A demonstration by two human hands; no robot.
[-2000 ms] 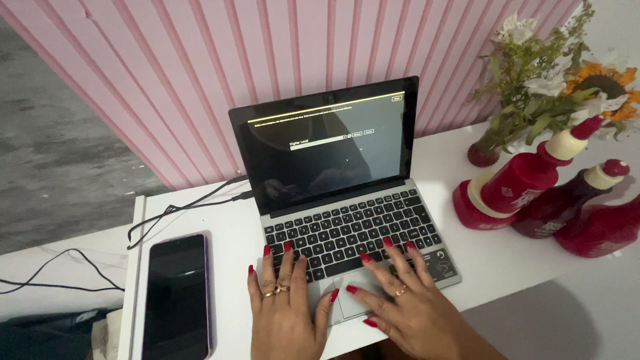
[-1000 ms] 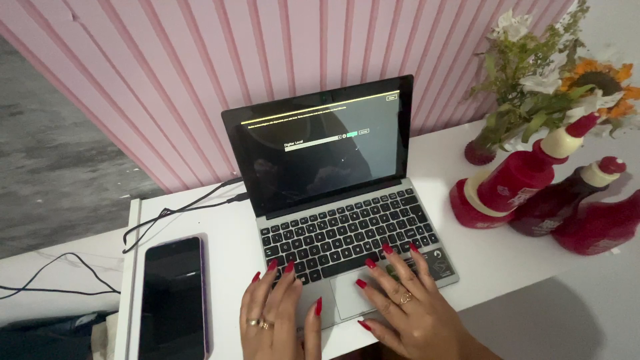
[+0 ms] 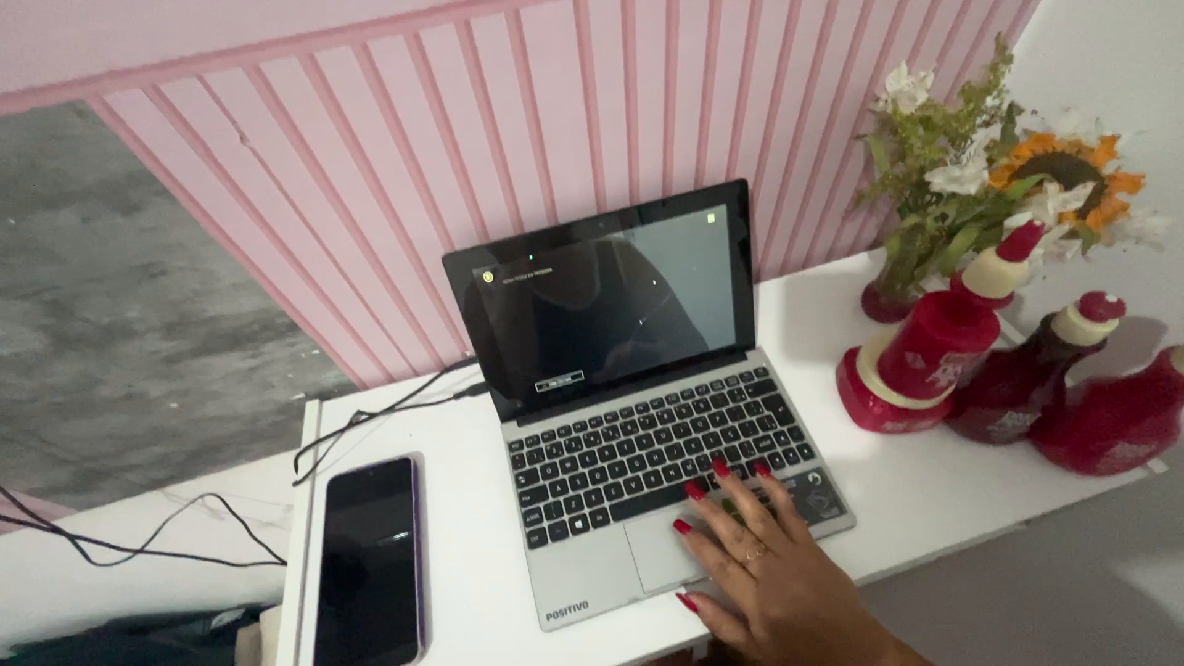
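A small grey Positivo laptop (image 3: 601,305) stands with its lid up on a white shelf-like table (image 3: 472,546); its screen is mostly dark with a little text. My right hand (image 3: 763,564), with red nails and a ring, lies palm down with spread fingers over the right part of the touchpad (image 3: 647,555) and palm rest, fingertips near the keyboard's (image 3: 657,453) lower edge. It holds nothing. My left hand is out of view. Left of the laptop lies a smartphone (image 3: 368,564) with a dark screen and a purple edge.
Black cables (image 3: 370,416) run behind the phone to the laptop's left side. At right stand red bottles (image 3: 939,351) with cream and red caps, and a vase (image 3: 883,301) of flowers with a sunflower. A pink ribbed panel (image 3: 546,120) rises behind. Dark fabric (image 3: 139,638) shows lower left.
My left hand, earlier at the laptop's front left, has gone out of view. The screen content has changed from a form with a field to a mostly dark page. The view has shifted.
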